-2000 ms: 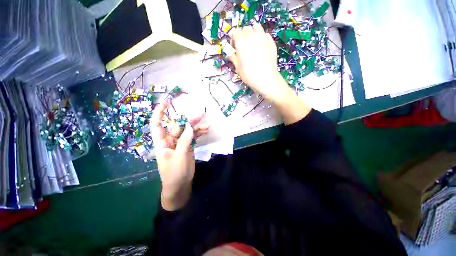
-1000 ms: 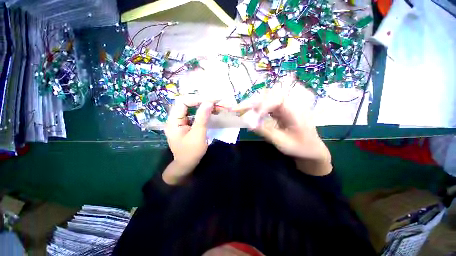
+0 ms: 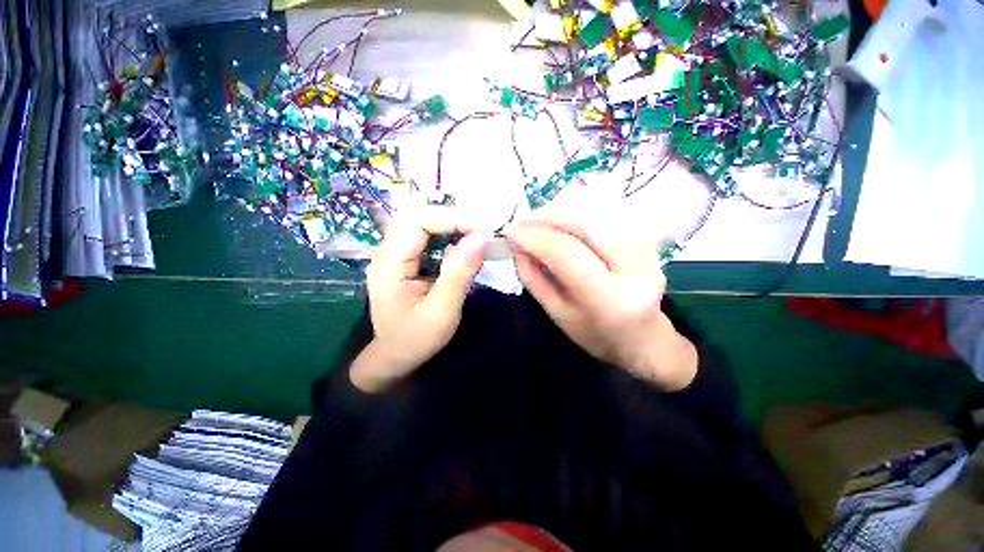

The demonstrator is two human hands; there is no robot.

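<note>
My left hand [image 3: 423,289] and my right hand [image 3: 588,283] meet at the fingertips near the bench's front edge. Between them they pinch a small wired circuit board, mostly hidden by the fingers. A thin dark lead wire [image 3: 440,151] arcs up from near my left fingers, with a small pale plug [image 3: 440,198] by them. The left pile of wired assemblies [image 3: 308,151] lies beyond my left hand. The larger right pile of green circuit boards [image 3: 707,92] lies beyond my right hand. A few wired boards [image 3: 577,165] lie between the piles.
A clear bag with more boards [image 3: 140,129] is at the left, beside stacked grey panels [image 3: 65,162]. White sheets [image 3: 928,140] lie at the far right. A black cord [image 3: 804,232] crosses the bench edge. Cartons [image 3: 852,458] with striped stacks [image 3: 205,474] stand on the floor.
My right hand has come back from the right pile to my left hand, and the fingertips now meet. A lead wire now arcs above my left fingers. The camera view has shifted.
</note>
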